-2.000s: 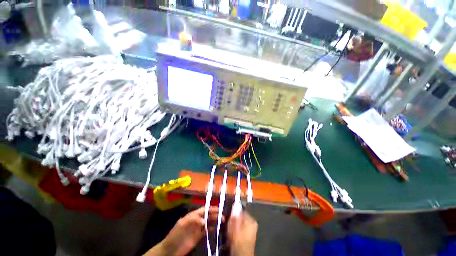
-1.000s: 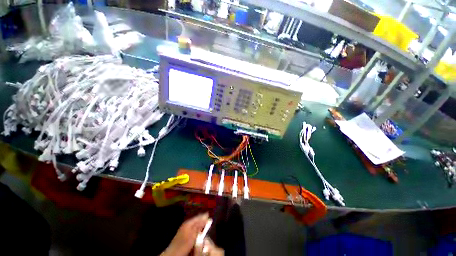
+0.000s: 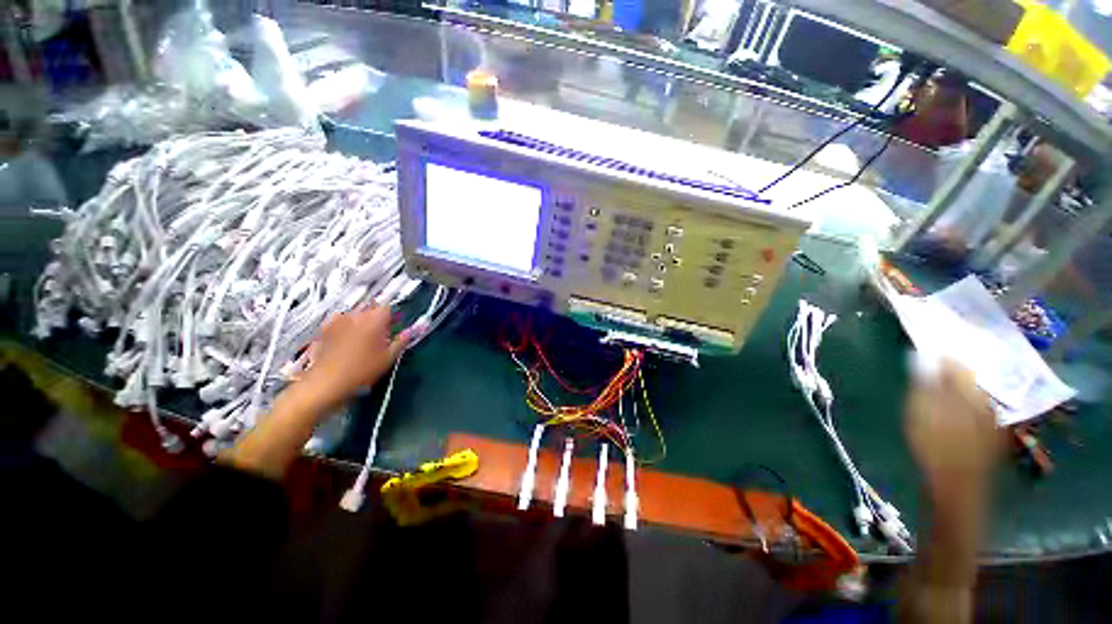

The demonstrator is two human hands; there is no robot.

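My left hand (image 3: pixel 351 351) is at the right edge of a big pile of white cables (image 3: pixel 232 262), its fingertips at a few cable strands; whether they grip is unclear. One cable (image 3: pixel 382 427) runs down from there to the bench edge. My right hand (image 3: pixel 954 408) is blurred, at the far right over the paper's lower left part; I cannot tell if it holds anything. Four white test leads (image 3: pixel 580 478) stand in a row on the orange board (image 3: pixel 689 502), with no cable on them. A small white cable bundle (image 3: pixel 829 421) lies right of the tester.
The beige tester (image 3: pixel 598 232) with a lit screen stands behind the board. Thin coloured wires (image 3: pixel 598 402) run from it to the leads. A yellow clamp (image 3: pixel 429 485) and an orange clamp (image 3: pixel 827 542) sit at the board's ends. A paper sheet (image 3: pixel 994 347) lies at right.
My hands were together below the board, with a white piece between them. They are now apart: left moved up to the pile, right moved far right. The cable earlier at the leads is gone from there.
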